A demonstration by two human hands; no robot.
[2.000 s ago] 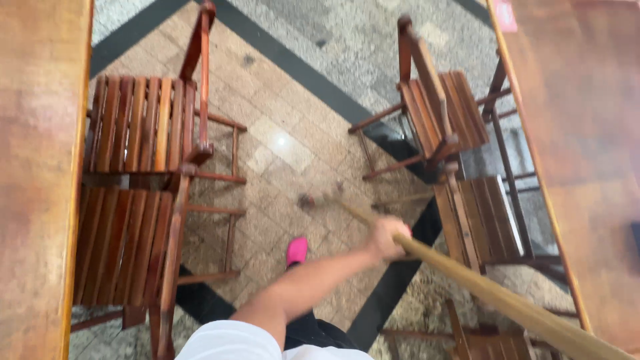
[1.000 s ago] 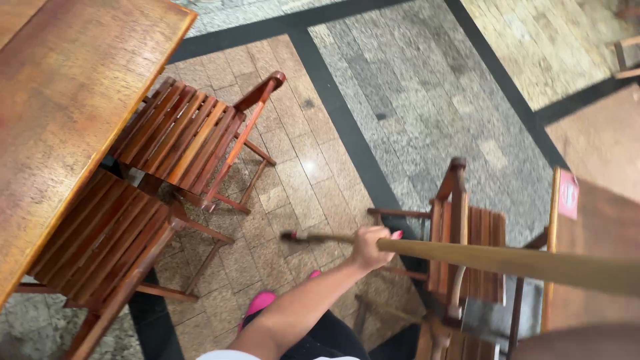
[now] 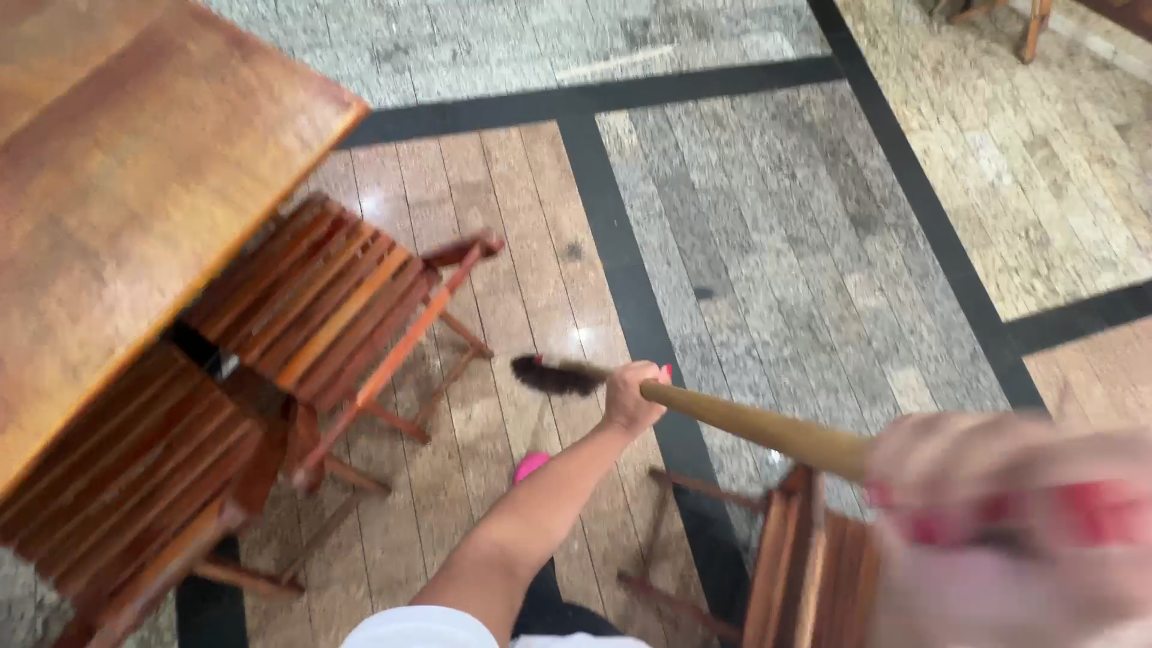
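Note:
A long wooden broom handle (image 3: 756,425) slants from the right toward the middle of the view. My left hand (image 3: 635,397) is closed round its lower part, near the dark-bristled broom head (image 3: 556,375), which is over the pinkish tiles. Close to the camera at the right, blurred, my right hand (image 3: 1008,504) grips the upper part of the handle. Its fingers have red nails. A pink shoe (image 3: 531,466) shows just below the broom head, partly behind my left forearm.
A wooden table (image 3: 162,198) fills the upper left, with slatted wooden chairs (image 3: 315,301) beside it. Another wooden chair (image 3: 792,567) stands at the lower right. Dark bands (image 3: 621,243) divide the tiled floor. Furniture legs (image 3: 1035,31) show at the upper right.
The view has turned and shifted. My right hand has come into view on the upper handle. The broom head now shows its bristles side-on, and my left hand still holds the handle.

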